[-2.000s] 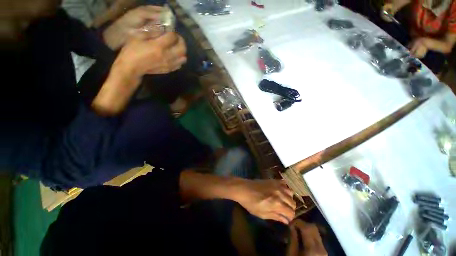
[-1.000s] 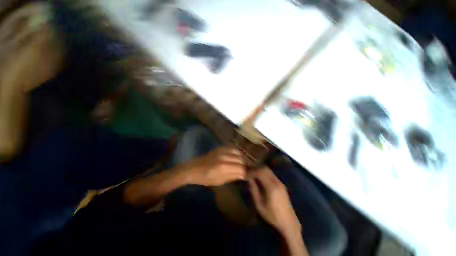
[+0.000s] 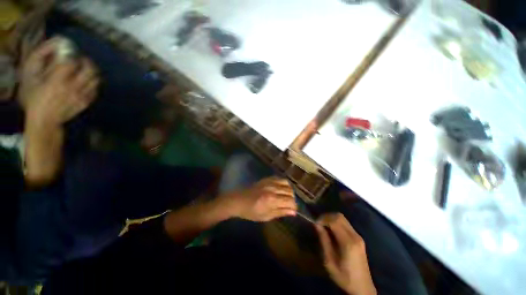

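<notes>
My left hand (image 3: 266,199) is over my lap, below the table edge, with its fingers closed. My right hand (image 3: 345,248) is just to the right and lower, fingers bent together. A thin pale strip or edge (image 3: 305,216) spans the short gap between the fingertips of both hands; it is too small and blurred to name. The palms are hidden.
The white table (image 3: 277,109) has a brown wooden seam (image 3: 346,86). On it lie a bag with a red part (image 3: 357,123), a black rod (image 3: 443,184), black bundles (image 3: 461,123) and a dark lead (image 3: 248,70). A cardboard divider tray (image 3: 308,181) is under the edge. Another person's hands (image 3: 60,86) are at left.
The view has swung, so the table things sit further left than two seconds ago. My right hand now shows clearly, and my hands are slightly apart with the thin strip between them.
</notes>
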